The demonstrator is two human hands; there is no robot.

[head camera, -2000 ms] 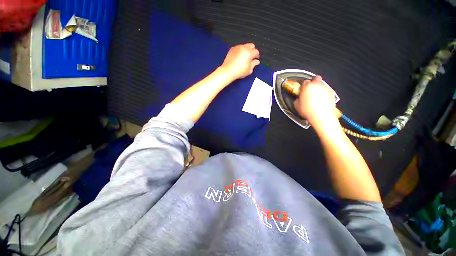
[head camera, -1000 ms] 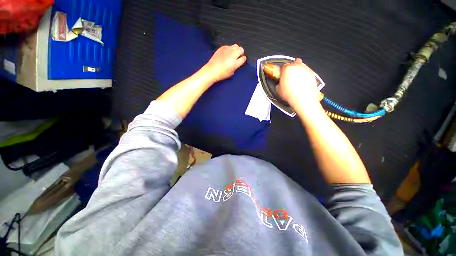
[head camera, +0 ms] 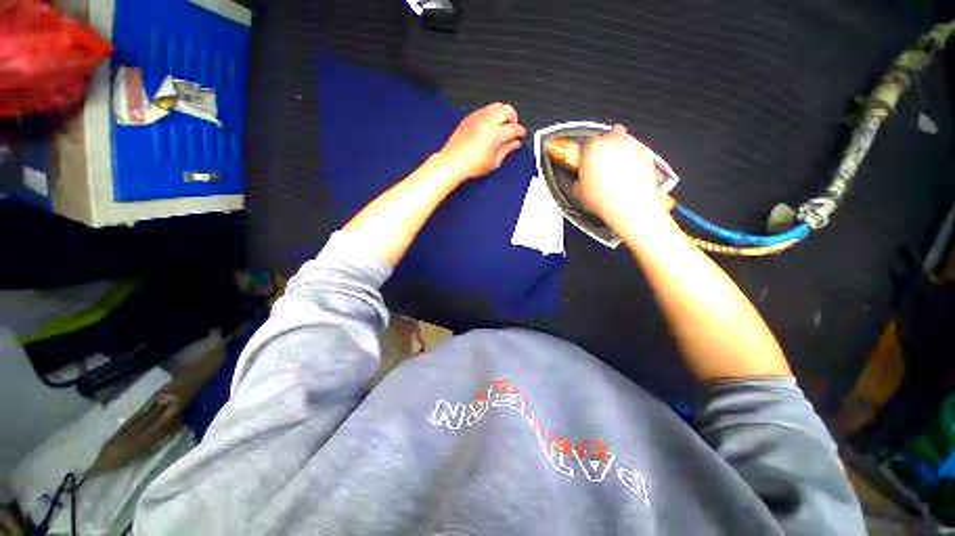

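Observation:
A navy cloth panel (head camera: 419, 225) lies flat on the black ribbed ironing table (head camera: 670, 63). A white patch (head camera: 538, 222) lies on its right part. The steam iron (head camera: 574, 188) rests over the panel's right edge, its tip pointing to the upper left and its rim covering the patch's upper right part. My right hand (head camera: 618, 178) is closed around its wooden handle. My left hand (head camera: 485, 139) rests on the panel's upper edge, left of the iron, fingers curled. Whether its fingertips pinch the cloth is unclear.
A blue and yellowish hose (head camera: 743, 241) runs from the iron to a thick wrapped hose (head camera: 853, 157) at right. A blue-lidded box (head camera: 173, 141) with paper scraps and a red bag (head camera: 47, 58) are at upper left. A small white-and-black item (head camera: 434, 10) lies at the far edge.
Since two seconds ago the iron has moved left and slightly up, onto the patch's upper right part. Over the last second both hands have barely moved; the view has shifted slightly.

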